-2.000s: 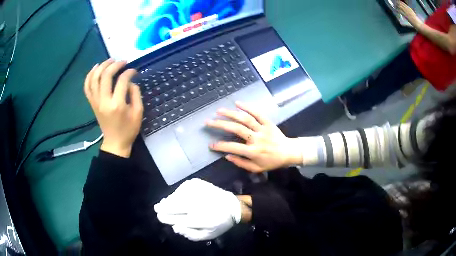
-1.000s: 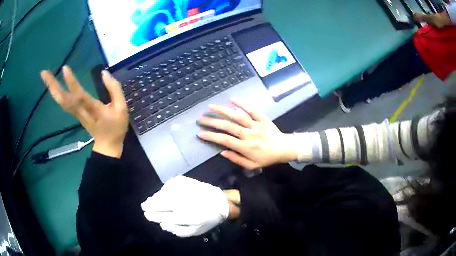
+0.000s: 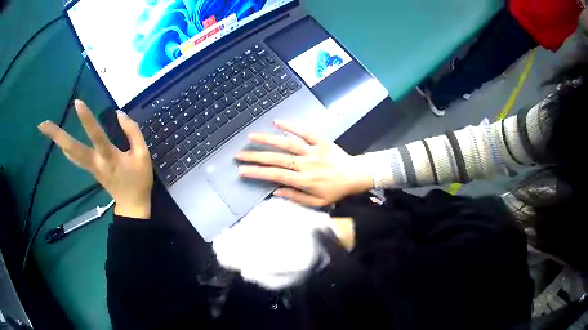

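An open laptop (image 3: 238,129) with a blue swirl picture on its main screen lies tilted across the view. A small touchscreen (image 3: 321,62) beside the keys shows a similar picture. My left hand (image 3: 108,158), bare, is held with fingers spread at the laptop's left edge, empty. My right hand (image 3: 277,245), in a white glove, is blurred in front of the laptop's near edge; its fingers cannot be made out. Another person's bare hand (image 3: 303,164) in a striped sleeve lies over the touchpad (image 3: 238,184) and hides part of it.
A grey-white adapter (image 3: 80,220) and black cables (image 3: 44,161) lie on the green bench mat (image 3: 400,38) to the left. A dark-haired person leans in at the right. Another person in red (image 3: 548,19) stands beyond the bench, by a yellow floor line (image 3: 518,84).
The laptop sits lower and further left in view. My left hand has left the keyboard edge and spread its fingers. My gloved hand has become blurred. The other person's hand remains over the touchpad.
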